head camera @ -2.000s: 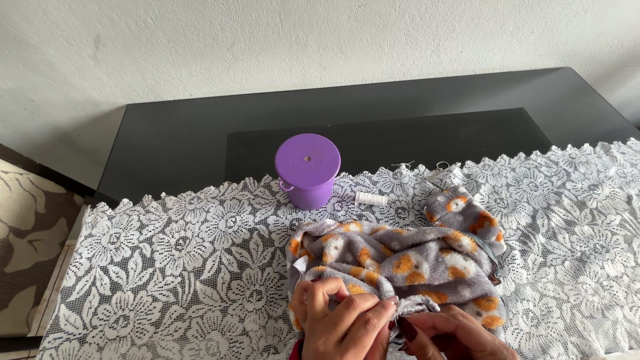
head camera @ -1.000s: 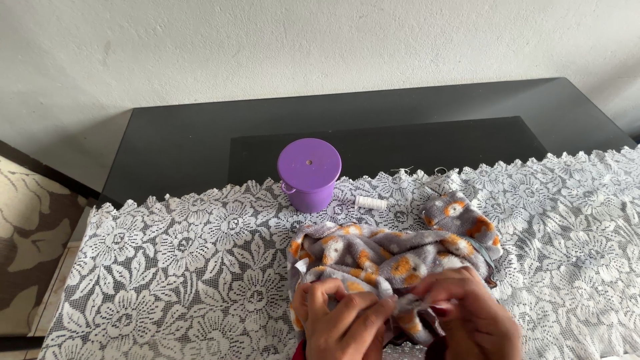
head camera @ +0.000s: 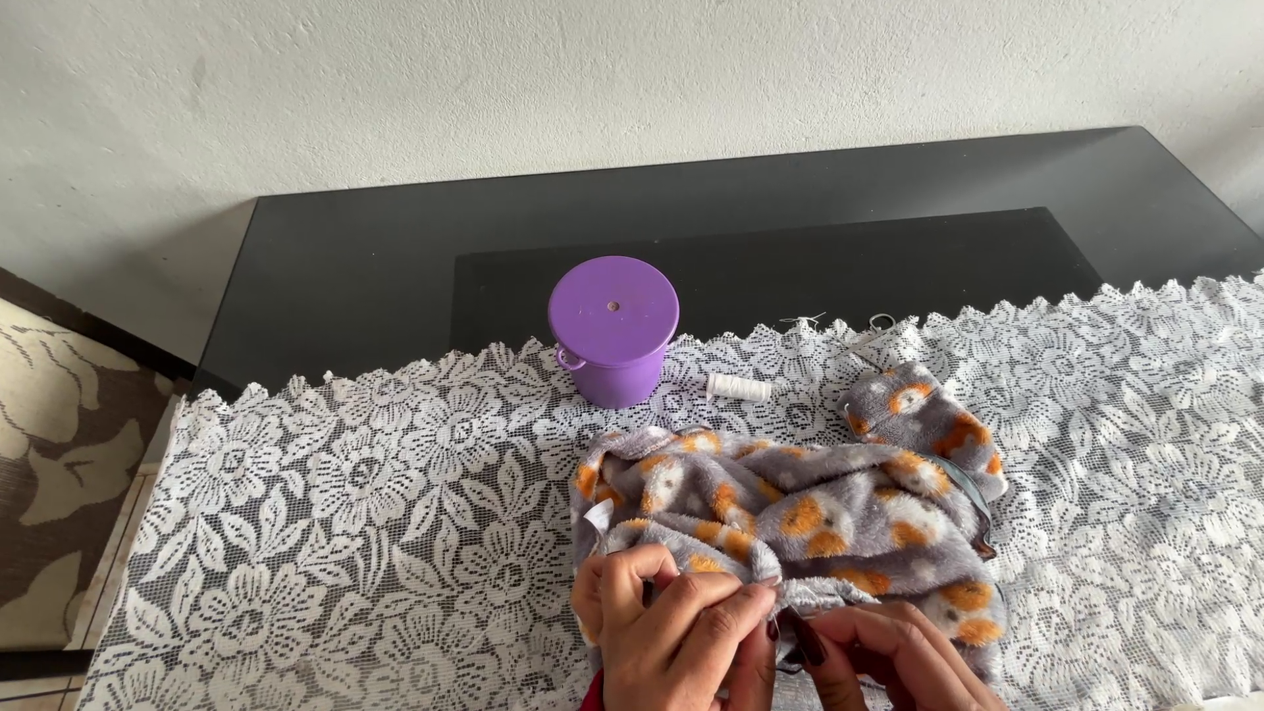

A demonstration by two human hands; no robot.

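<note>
A grey fleece cloth with orange and white patches (head camera: 810, 504) lies bunched on the white lace tablecloth. My left hand (head camera: 671, 622) pinches a fold of it near the front. Close beside it on the right, my right hand (head camera: 889, 652) has thumb and finger together at the fold's edge; whether it holds a needle or thread is too small to tell. A purple lidded plastic container (head camera: 613, 326) stands behind the cloth, with a spool of white thread (head camera: 739, 387) lying to its right.
The lace tablecloth (head camera: 395, 513) covers the front of a dark glass-topped table (head camera: 375, 267). Scissors, partly hidden, show a handle loop (head camera: 882, 322) behind the fleece's upper right part. White thread scraps (head camera: 805, 319) lie nearby. A pale wall rises behind; patterned fabric (head camera: 59, 474) is at left.
My right hand was raised slightly away from the fold one second ago and is now down close beside my left hand. My left hand has stayed on the fleece.
</note>
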